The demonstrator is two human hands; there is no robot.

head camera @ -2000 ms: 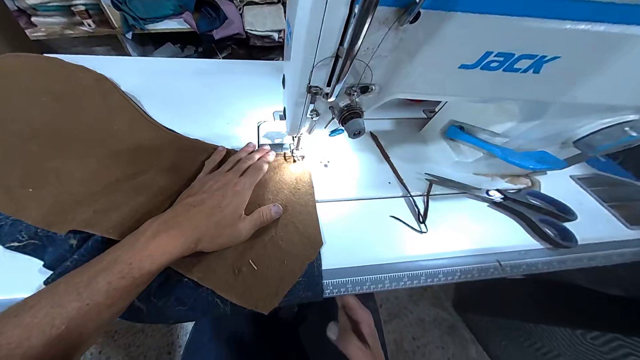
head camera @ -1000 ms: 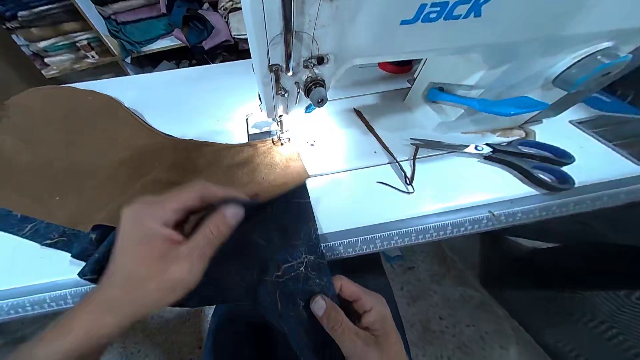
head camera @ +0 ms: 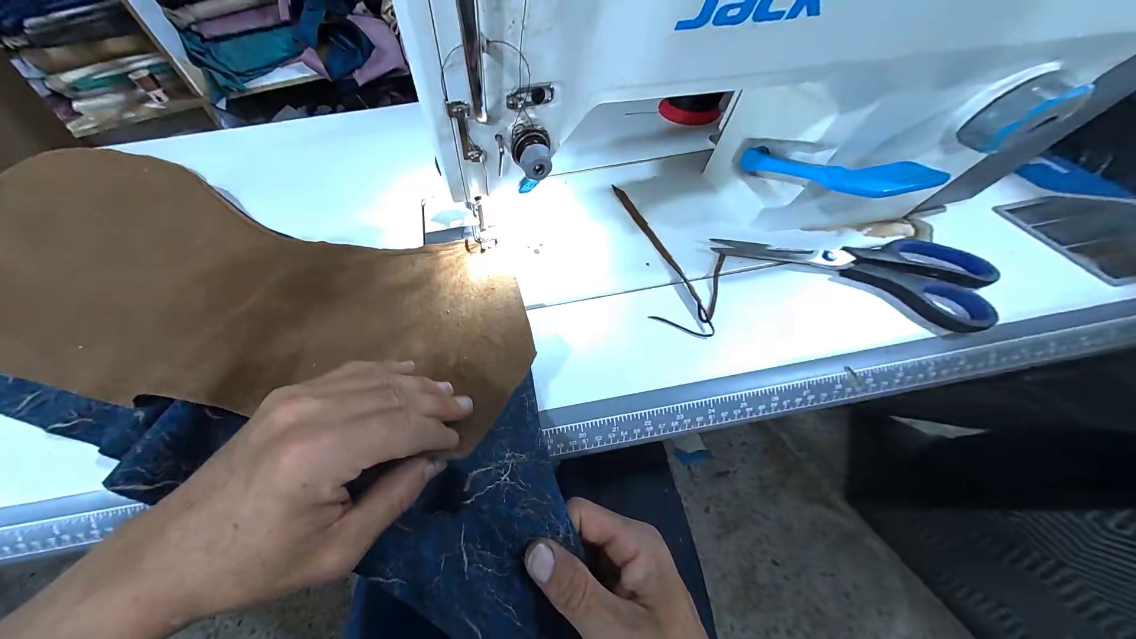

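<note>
A brown leather-like panel (head camera: 177, 284) lies across the white sewing table, its upper right edge under the presser foot (head camera: 479, 238) of a Jack sewing machine (head camera: 799, 80). Beneath it lies dark blue material (head camera: 479, 524) with pale crackle lines, which hangs over the table's front edge. My left hand (head camera: 328, 461) grips the lower edge of the brown panel between fingers and thumb, below the presser foot. Lower right, my right hand (head camera: 612, 568) pinches the blue material's right edge between thumb and fingers.
Scissors with black and blue handles (head camera: 923, 271) lie right of the needle, their blades over a thin dark strip (head camera: 661, 244). A ruler tape (head camera: 710, 413) runs along the table's front edge. Shelves of folded fabric (head camera: 106, 67) stand at the back left. A blue lever (head camera: 843, 175) projects from the machine.
My left hand has moved from flat beside the presser foot down to the brown panel's lower edge. My right hand, below the table edge earlier, has come up and taken hold of the blue material.
</note>
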